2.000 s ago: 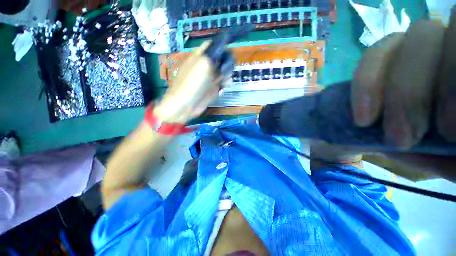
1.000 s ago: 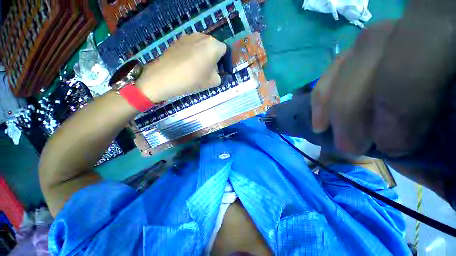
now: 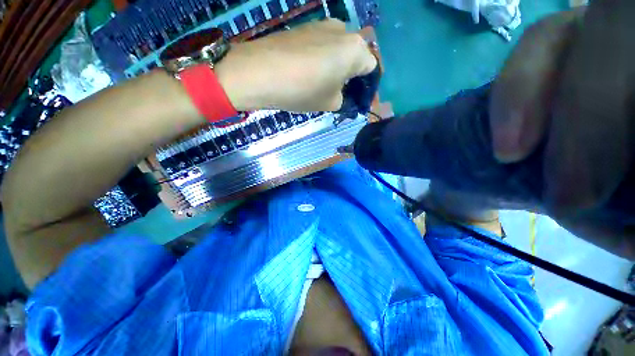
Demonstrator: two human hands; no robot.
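A silvery finned heat sink (image 3: 271,165) lies slightly tilted in the orange-brown jig (image 3: 317,167). A row of black transistors (image 3: 240,142) runs along its far side. My left hand (image 3: 306,66), with black coverings on the fingertips, reaches over the row. Its fingertips are bent down at the heat sink's right end; whether they hold anything is hidden. My right hand (image 3: 550,118), large, dark and blurred near the camera, is closed around the dark electric screwdriver (image 3: 432,139). The screwdriver's tip points left, and in the picture it overlaps the heat sink's right end.
Behind the jig lie a pale ladder-like frame (image 3: 259,14) and a dark slotted plate (image 3: 132,35). Orange trays (image 3: 35,35) are stacked at far left beside a crumpled white cloth (image 3: 80,73). Another white cloth (image 3: 498,14) is at back right. The black cord (image 3: 515,257) crosses right of my torso.
My left hand has moved right along the row to the heat sink's right end. The screwdriver's tip has moved left, closer to the fingertips. The view has shifted, and the jig appears further left than at first.
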